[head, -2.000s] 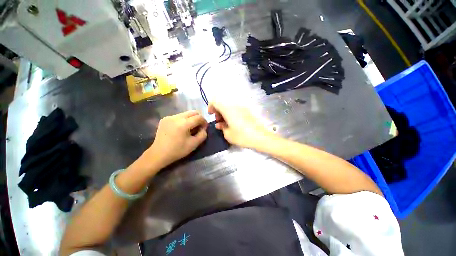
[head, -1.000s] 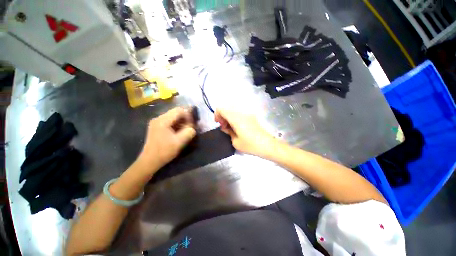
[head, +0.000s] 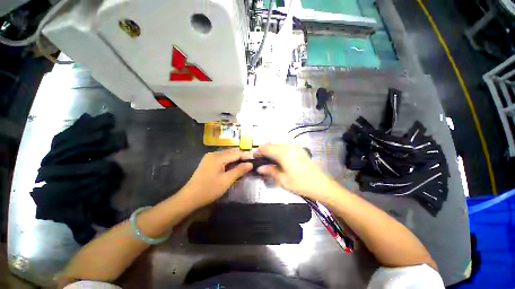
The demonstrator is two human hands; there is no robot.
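My left hand (head: 221,172) and my right hand (head: 293,169) meet just below the yellow guide plate (head: 221,134). Both pinch a small dark fabric piece (head: 260,162), mostly hidden by the fingers. Two flat black fabric strips (head: 248,223) lie side by side below my hands near the table's front edge. A slim tool with red ends (head: 339,236), snips or tweezers, lies to their right, partly under my right forearm. A thin black cord (head: 322,128) loops from a small black lump (head: 323,98) toward my right hand.
The white sewing machine head (head: 164,56) stands at upper left, with a green-blue bed (head: 350,51) behind. A pile of black pieces (head: 79,175) lies left. Light-lined black strips (head: 401,163) are heaped right. A blue bin (head: 494,228) is at the right edge.
The view has shifted, showing more of the machine. My hands have moved up to the yellow plate. The black strips now lie free of my hands, and the red-ended tool shows.
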